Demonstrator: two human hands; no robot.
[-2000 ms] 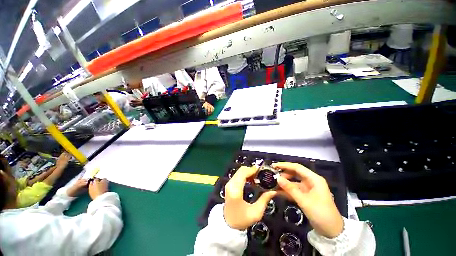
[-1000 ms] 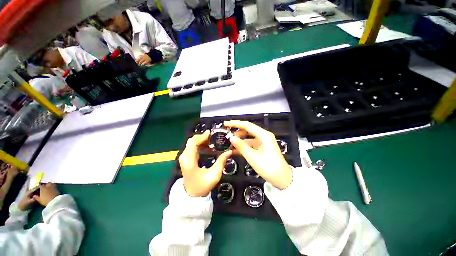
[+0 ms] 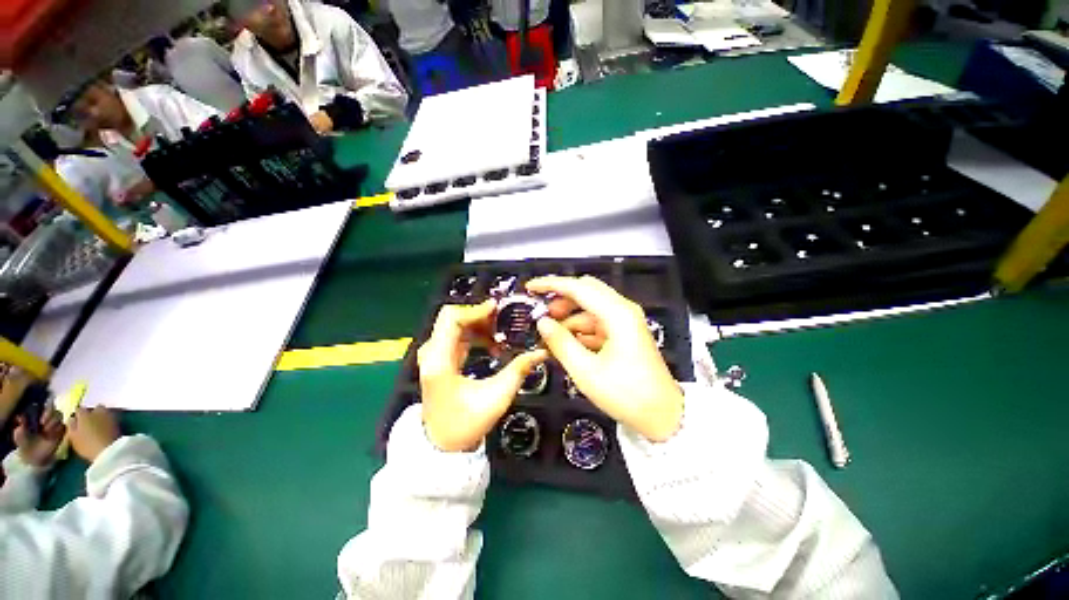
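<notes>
A round watch head (image 3: 519,322) with a shiny silver rim and dark face is held up between both my hands, above the foam tray. My left hand (image 3: 467,381) grips its left side with thumb and fingers. My right hand (image 3: 612,358) grips its right side. The black foam compartment tray (image 3: 547,474) lies below on the green bench. Several round units sit in its pockets, two of them plain near the front edge. My hands hide part of the tray's middle.
A large black tray (image 3: 750,290) stands right. A white pen (image 3: 829,420) and small metal part (image 3: 735,375) lie right. A white board (image 3: 193,322), white tray (image 3: 472,135) and black rack (image 3: 240,158) are left and beyond. A neighbouring worker's hands (image 3: 88,431) are at left.
The view first swung downward and right, then shifted only slightly. Both hands keep hold of the watch head above the tray. The neighbouring worker's hands moved with the yellow item.
</notes>
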